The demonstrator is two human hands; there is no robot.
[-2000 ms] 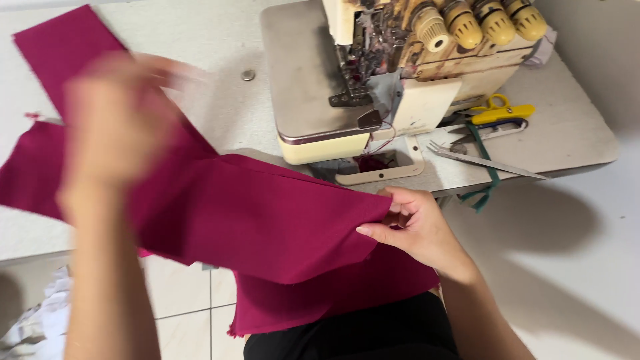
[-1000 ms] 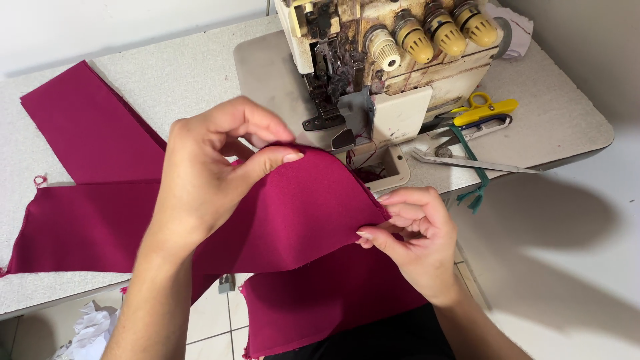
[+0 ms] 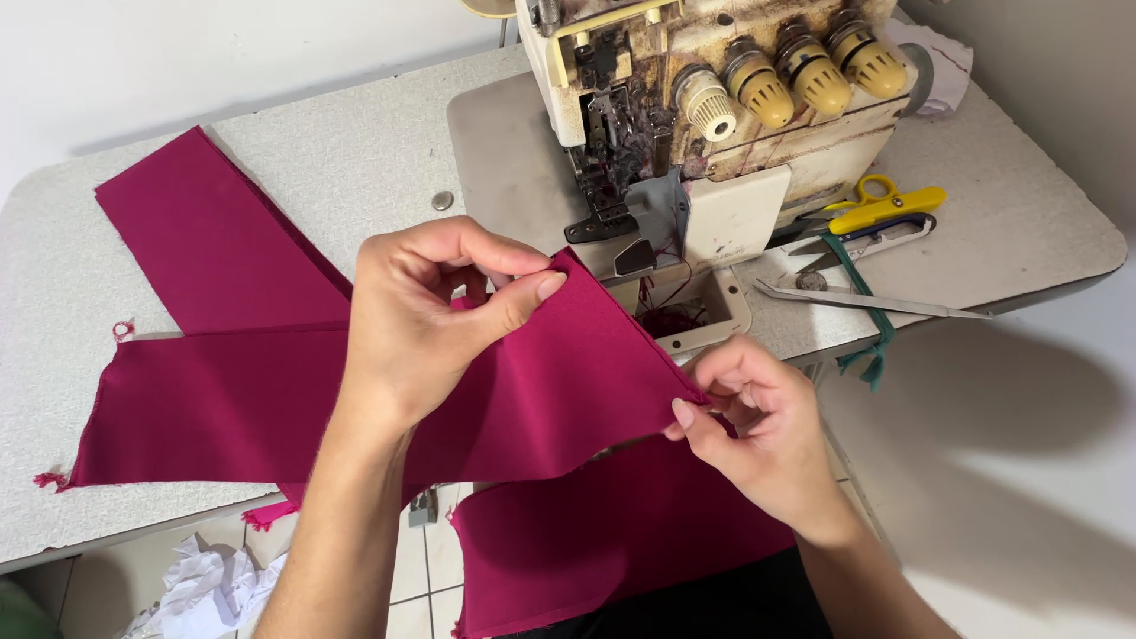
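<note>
My left hand pinches one corner of a magenta fabric piece between thumb and fingertips. The other end of that edge is pinched by my right hand, lower and to the right. Between them the edge runs straight and slanted, in front of the overlock sewing machine. The fabric extends left across the table, over or beside another folded magenta strip. Further magenta fabric lies over my lap. Red thread tangles sit in the opening under the machine's presser foot area.
Yellow thread snips, dark-handled snips, metal tweezers and a teal fabric tie lie at the table's right edge. A small metal disc rests left of the machine. Crumpled white paper is on the tiled floor.
My left hand has come from the far left to the fabric's near edge and taken hold of its upper corner. The edge between my hands was curved and is now straight.
</note>
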